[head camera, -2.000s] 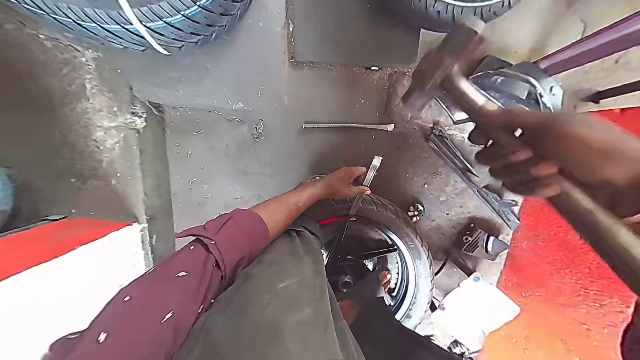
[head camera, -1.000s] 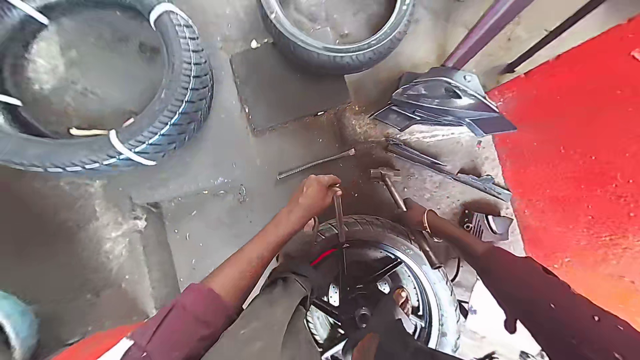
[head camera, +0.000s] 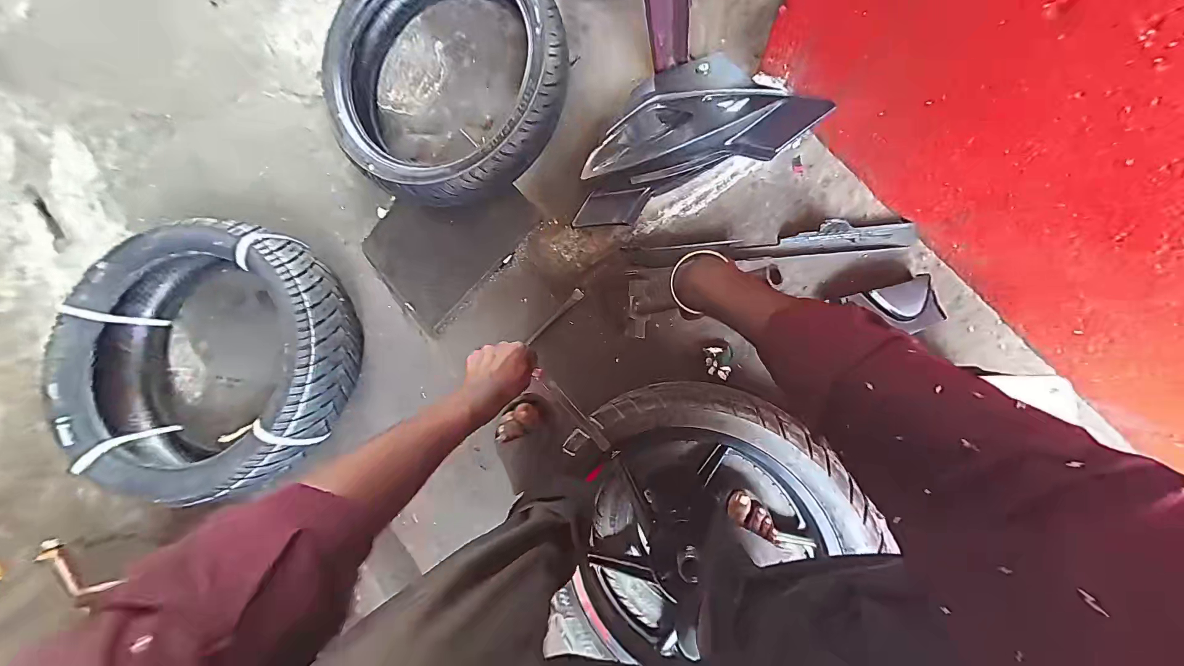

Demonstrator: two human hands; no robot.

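My left hand [head camera: 499, 375] is closed around a flat metal tire lever [head camera: 575, 407], whose far end meets the edge of the tire on a motorcycle wheel [head camera: 731, 407]. The wheel lies between my legs, with dark spokes and one of my feet on it. Above the wheel, my right hand [head camera: 689, 282], with a bangle at the wrist, grips a hammer [head camera: 638, 301] held sideways; hand and hammer are blurred, and the fingers are partly hidden. A second thin metal bar [head camera: 553, 317] shows just beyond my left hand.
A tire with white ties [head camera: 324, 370] lies at left, another tire [head camera: 546, 102] at top centre on a dark floor plate [head camera: 444, 268]. Grey plastic fairing parts [head camera: 684, 125] and long trim pieces [head camera: 842, 240] lie near the red surface [head camera: 999, 185] at right.
The hammer was raised at the right two seconds ago, then came down near the wheel; it is now beyond the wheel. My left hand stays on the lever. The view has turned considerably.
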